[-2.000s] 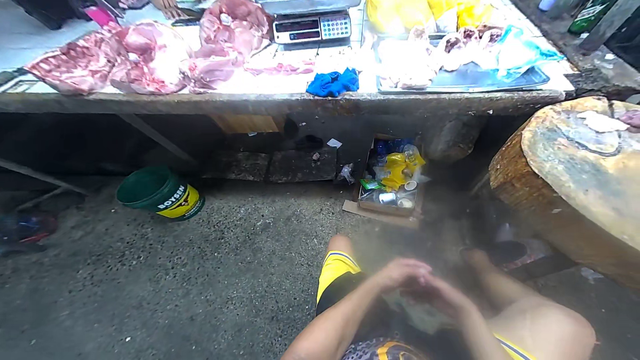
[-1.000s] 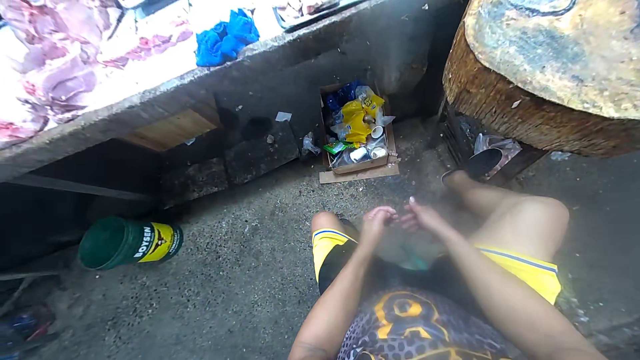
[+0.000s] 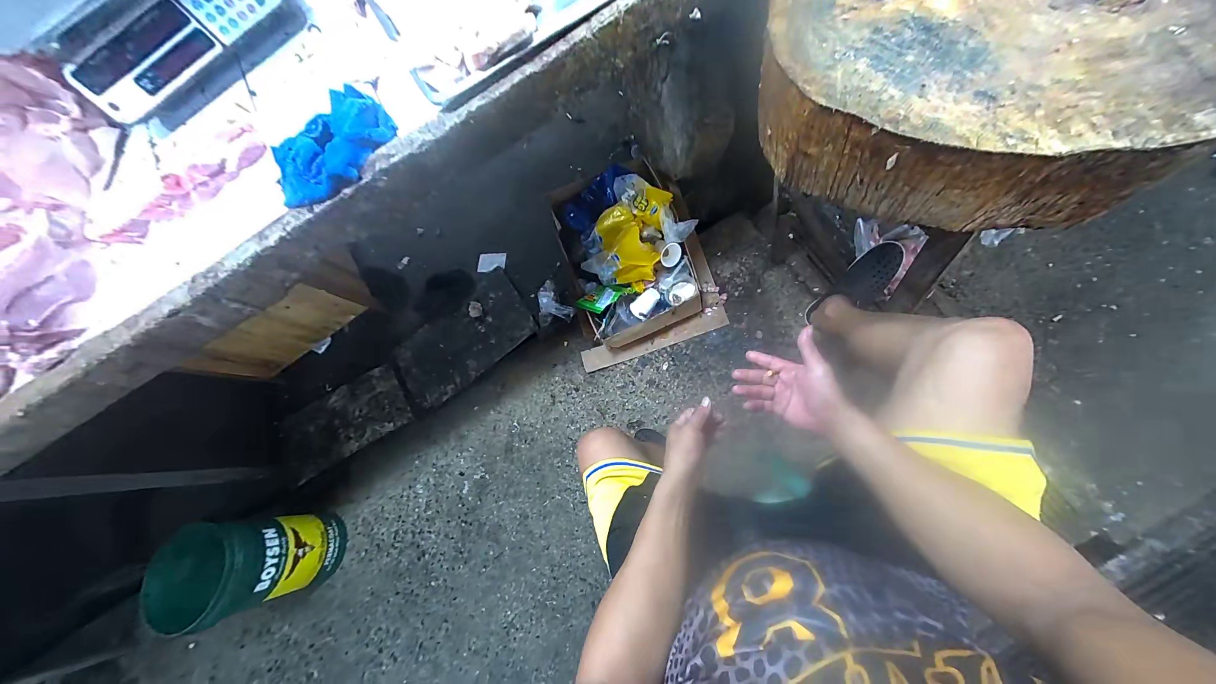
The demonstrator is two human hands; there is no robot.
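My left hand (image 3: 693, 435) is over my left thigh, its fingers curled with the thumb on top; whether it holds something is hidden. To its right, my right hand (image 3: 793, 385) is turned palm up with the fingers spread, and a tiny tan bit (image 3: 771, 374) lies on the fingers. The hands are apart, above my lap. Beyond them on the floor, a cardboard box (image 3: 655, 331) holds yellow plastic bags (image 3: 627, 242), white cups and other rubbish.
A counter edge (image 3: 228, 252) runs across the upper left, bearing raw meat (image 3: 47, 209), a digital scale (image 3: 142, 66) and a blue plastic bag (image 3: 332, 142). A thick wooden chopping block (image 3: 912, 161) stands at upper right. A green Boysen bucket (image 3: 242, 565) lies tilted at lower left.
The hands were close together in front of me; now they are apart, and the right one has opened with its palm up. The view has turned and shifted.
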